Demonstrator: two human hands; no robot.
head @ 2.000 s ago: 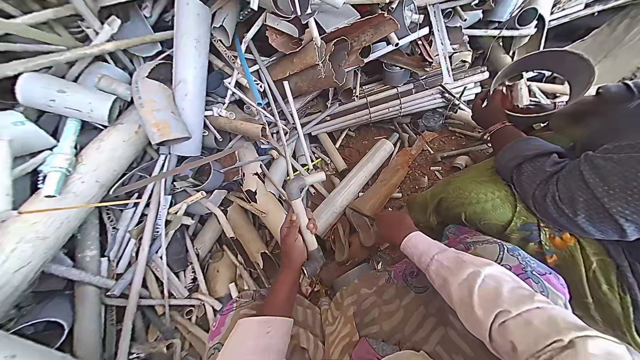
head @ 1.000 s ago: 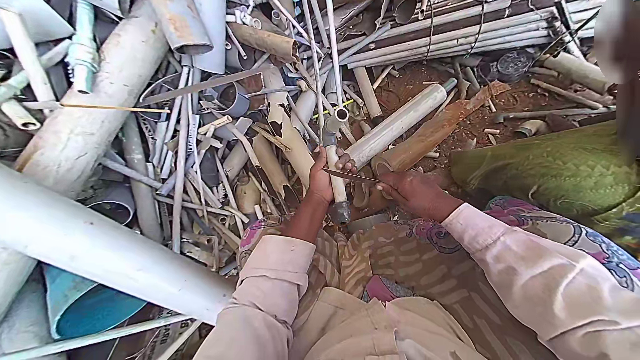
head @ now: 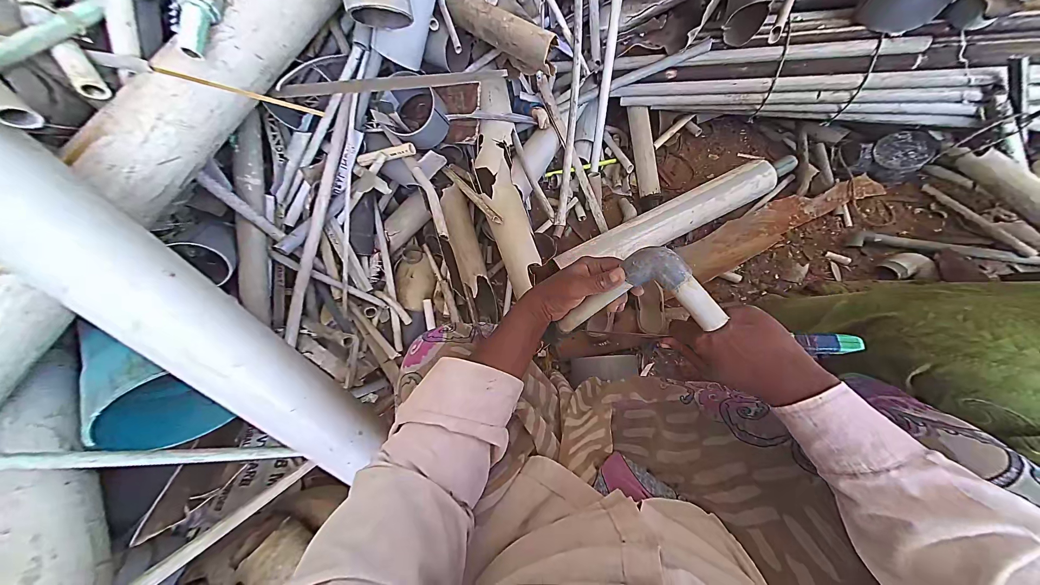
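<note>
My left hand [head: 577,288] is closed around a short off-white plastic pipe [head: 597,307] below a grey elbow fitting [head: 652,266]. A second short white pipe piece [head: 703,305] runs from the elbow down to the right, its end close to my right hand [head: 739,349]. That hand grips a tool whose blue-green handle end [head: 841,344] sticks out to the right. A dark, blade-like part [head: 609,343] shows between the hands, partly hidden. Just beyond them lie a long off-white pipe [head: 682,207] and a split brown pipe piece [head: 772,227].
Scrap plastic pipes lie heaped ahead and left. A wide white pipe [head: 162,301] slants close by my left sleeve, over a blue pipe [head: 154,406]. Tied thin pipes [head: 812,89] are at the upper right. Green cloth [head: 918,333] lies on the right.
The pipe with the elbow has turned in my left hand, its fitting now towards the right. My right hand has moved slightly right. The view has shifted, and the other person's arm is out of sight.
</note>
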